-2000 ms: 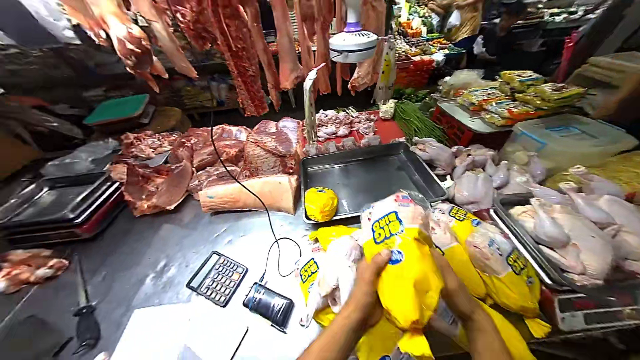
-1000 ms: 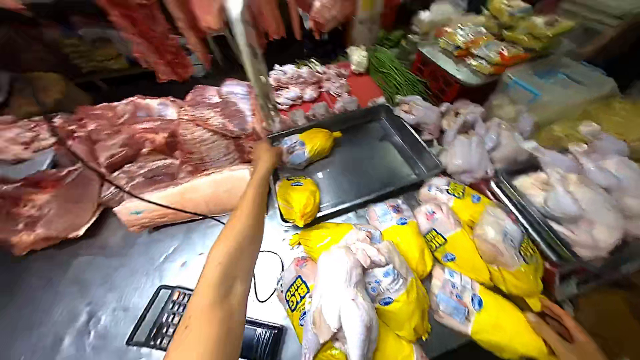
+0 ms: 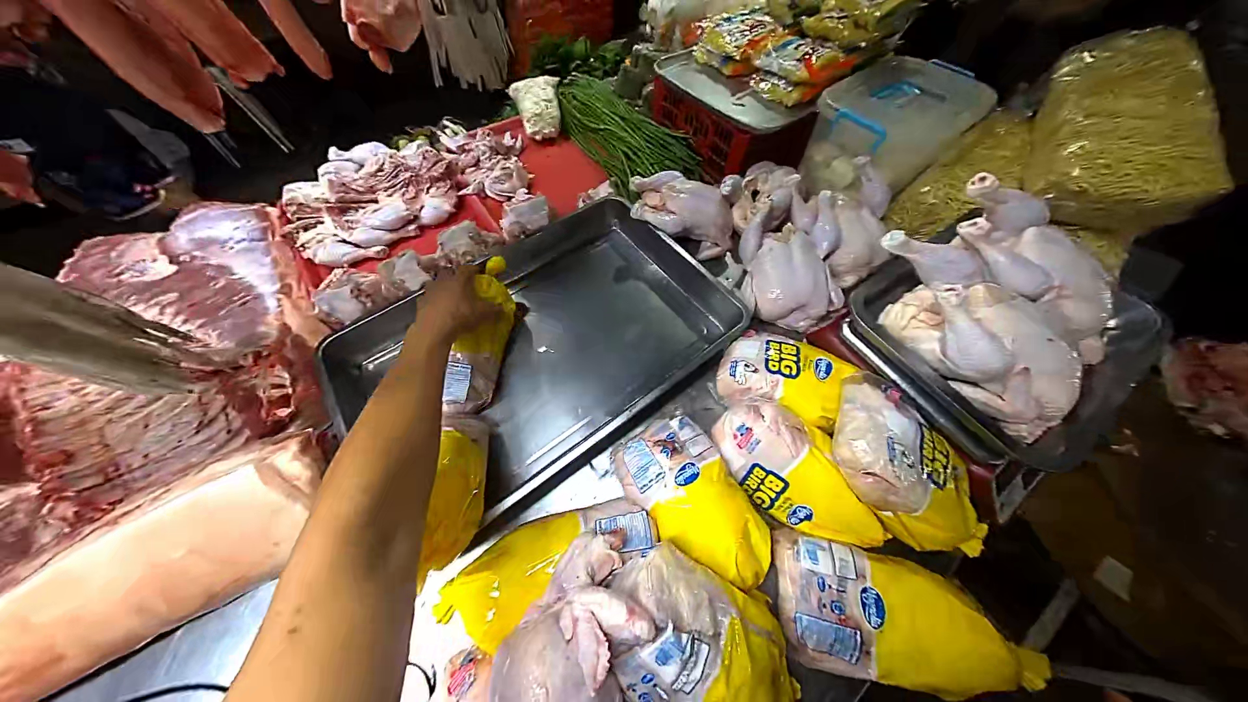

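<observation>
My left hand (image 3: 458,304) grips the yellow end of a bagged whole chicken (image 3: 480,356), which lies along the left side of a grey metal tray (image 3: 614,322). Just below it, a second yellow-bagged chicken (image 3: 455,487) sits in the tray's near left corner, partly hidden by my forearm. Several more bagged chickens (image 3: 809,468) lie on the metal table in front of the tray. Among them rests an unbagged plucked chicken (image 3: 570,634). My right hand is outside the view.
Raw pork slabs (image 3: 166,331) lie at left. Chicken pieces (image 3: 390,195) are on a red board behind the tray. Whole chickens (image 3: 790,273) sit to its right, with more in a second tray (image 3: 994,331). Green beans (image 3: 624,127) and a lidded plastic tub (image 3: 897,117) stand behind. Meat hangs above.
Two seconds ago both hands held a bagged chicken over the pile. My left hand then reached the tray's left side, where the bagged chicken now lies. My right hand has left the view.
</observation>
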